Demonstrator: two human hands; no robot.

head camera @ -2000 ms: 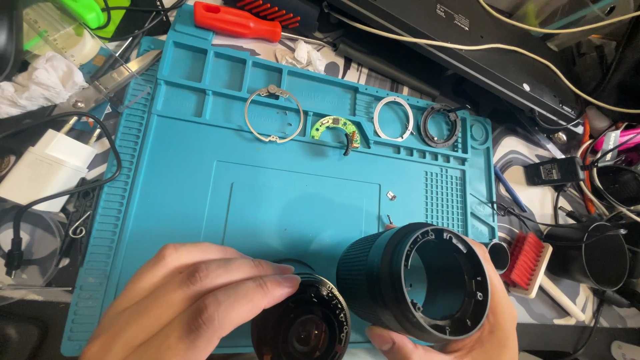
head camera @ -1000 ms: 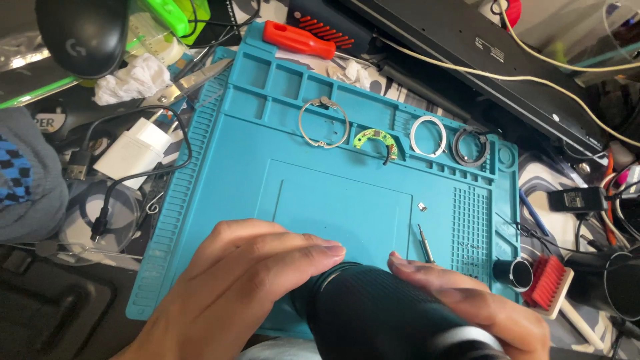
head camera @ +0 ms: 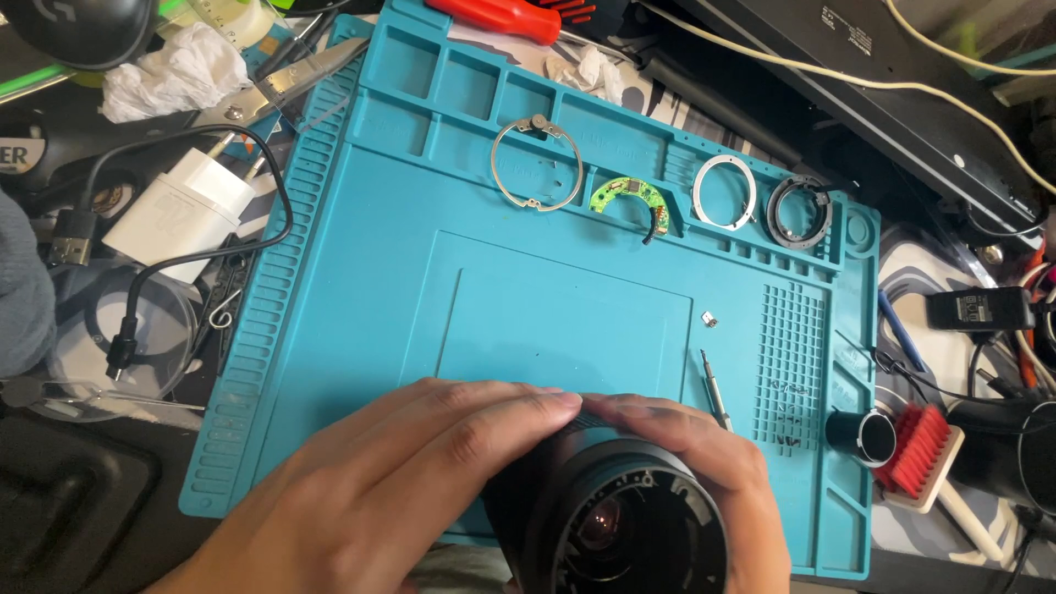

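Note:
Both my left hand [head camera: 396,487] and my right hand [head camera: 709,462] are wrapped around a black camera lens barrel [head camera: 528,495], low in the view. Its open end faces up toward me, with a glass element visible inside. Beyond it lies a teal silicone repair mat [head camera: 355,289]. Along the mat's far trays rest a thin metal ring [head camera: 496,169], a curved green circuit board [head camera: 610,189], a silver metal ring [head camera: 700,191] and a black ring mount [head camera: 774,216]. A small metal piece [head camera: 709,318] and a screwdriver bit [head camera: 714,392] lie beyond my right hand.
Small screws lie in the mat's grid at right, near a small black cylinder [head camera: 850,436] and a red-bristled brush [head camera: 912,454]. A red handle [head camera: 503,16] lies at the far edge. Scissors [head camera: 313,74], a white charger [head camera: 181,210] and cables crowd the left.
Two seconds ago a separate round glass lens part was under my left hand and the barrel in my right; now both hands hold the barrel, its open end toward me. The view has shifted.

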